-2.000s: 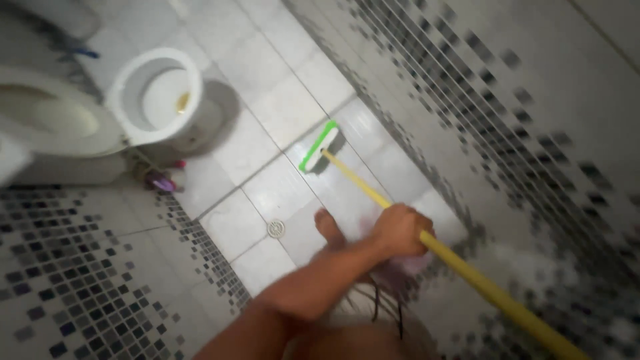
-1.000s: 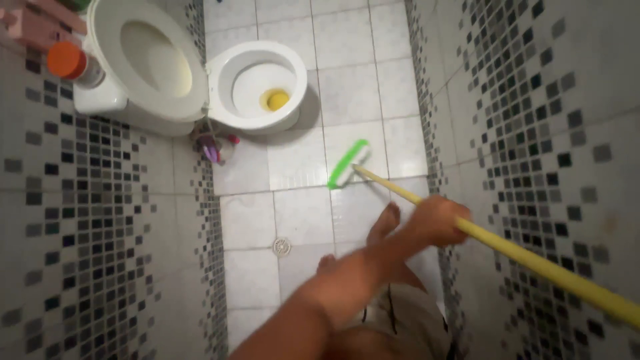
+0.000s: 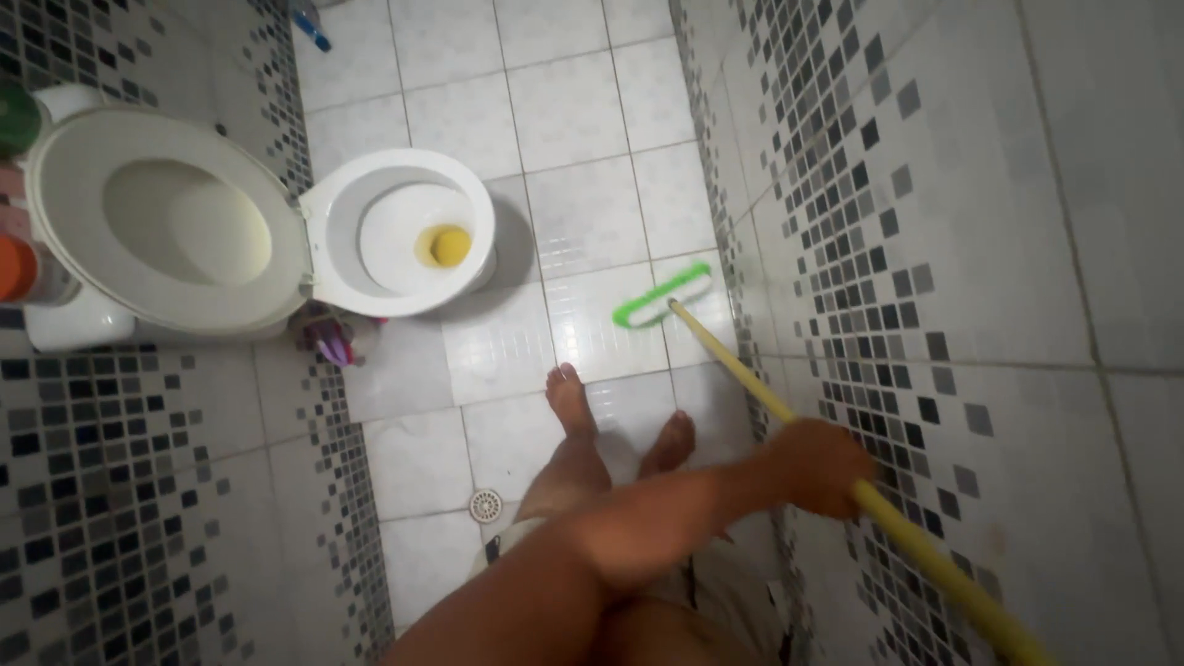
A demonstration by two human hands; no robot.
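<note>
My left hand (image 3: 823,467) is closed around the yellow pole (image 3: 934,555) of a floor brush or broom, to the right of my legs. The pole runs down from the lower right of the view to a white head with bright green bristles (image 3: 663,296), which rests on the pale floor tiles ahead of my bare feet (image 3: 569,398), near the right wall. My left forearm crosses over my legs. My right hand is not seen, and the pole's upper end lies beyond the frame.
On the left stands a white toilet bowl (image 3: 407,301) holding yellow liquid, its lid and seat (image 3: 65,222) raised. A purple item (image 3: 333,342) lies beside its base. An orange-capped container (image 3: 18,268) is near the tank. A round drain (image 3: 485,506) and a blue object (image 3: 312,28) are on the floor. Mosaic-tiled walls flank both sides.
The brush head has moved right across the tiles, away from the toilet and closer to the right wall. My left foot has come forward. My left hand keeps its hold on the pole.
</note>
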